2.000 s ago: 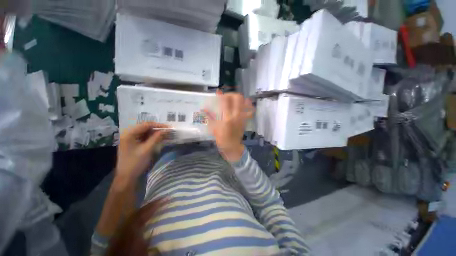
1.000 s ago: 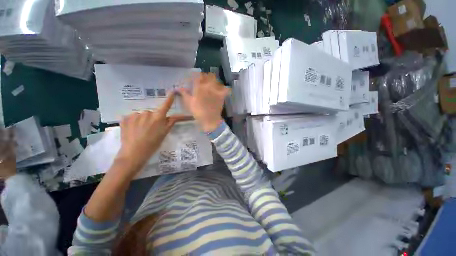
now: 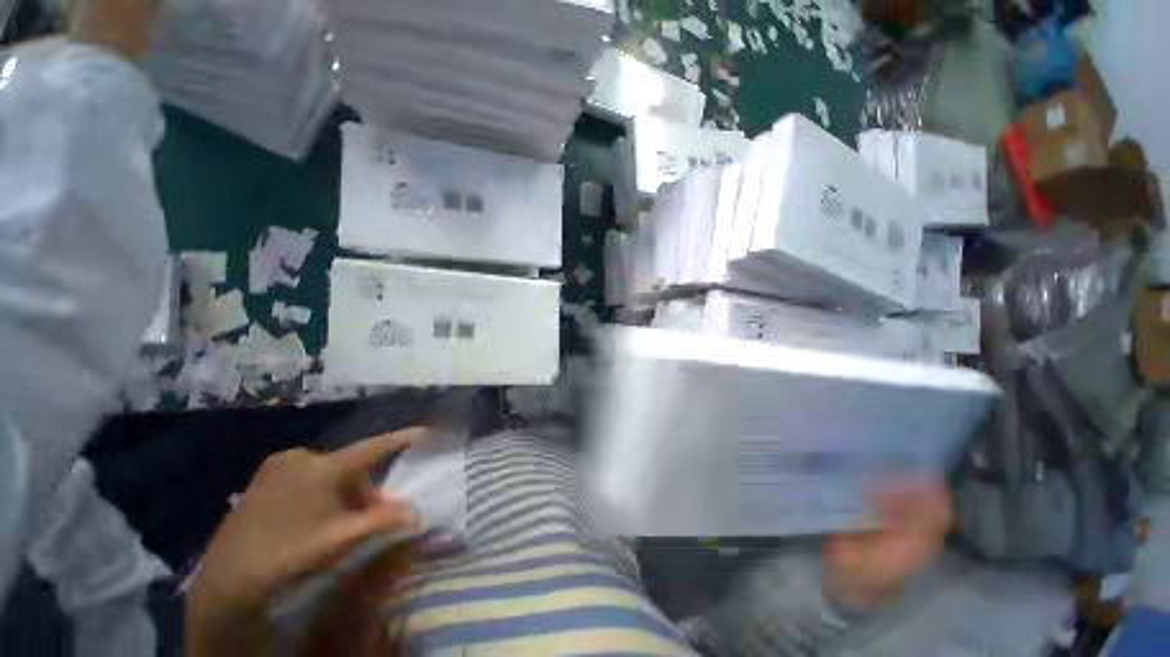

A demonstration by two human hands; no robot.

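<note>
My right hand [image 3: 888, 546], blurred, grips the lower right edge of a white retail box [image 3: 783, 443] in front of the right stacks. My left hand [image 3: 302, 539] is at the lower left, with thumb and forefinger on a thin white sheet [image 3: 430, 485], partly hidden by the hand and blurred. Two white boxes lie back side up in front of me, a near one [image 3: 500, 327] and one behind it [image 3: 513, 212], each with black text and two square codes.
A tall box stack [image 3: 449, 77] stands behind. Leaning boxes [image 3: 834, 212] stand right. Paper scraps [image 3: 244, 359] litter the green table [image 3: 205, 193]. Another person's white sleeve [image 3: 77, 257] is at the left. Cartons [image 3: 1065, 154] and grey plastic wrap [image 3: 1046, 347] are at the far right.
My right hand has moved from the box in front of me to the lower right, now with a box. My left hand has moved down and left with the sheet.
</note>
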